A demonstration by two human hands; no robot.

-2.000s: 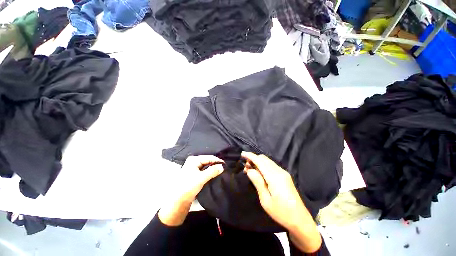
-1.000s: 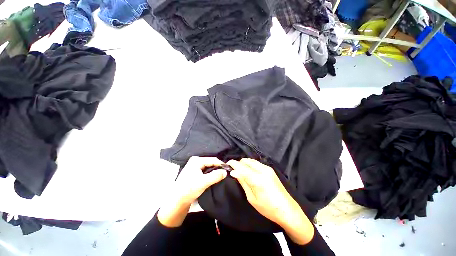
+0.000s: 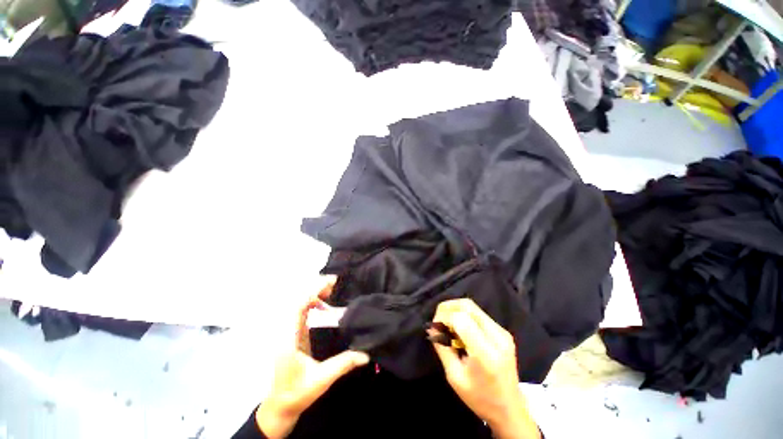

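Note:
The black garment [image 3: 481,180] lies spread and bunched on the white table in front of me, its near part lifted toward my lap. A raised seam or folded band [image 3: 429,287] runs across it just beyond my hands. My left hand [image 3: 313,364] holds the near left part, thumb on top and fingers partly hidden behind the cloth. A small white patch shows beside those fingers; I cannot tell what it is. My right hand [image 3: 476,356] holds small thread snips [image 3: 446,337], dark with some yellow, at the cloth. The blades are mostly hidden.
The white table [image 3: 249,171] reaches left and away. A crumpled black garment [image 3: 112,120] lies at left, and stacked dark garments [image 3: 421,30] at the far side. A large black heap [image 3: 704,257] is off the table at right. A blue crate [image 3: 764,120] stands at far right.
My hands have moved apart and nearer my body. The left now holds up a fold, and the snips show in the right. A seam or band has come into view. The camera view has shifted.

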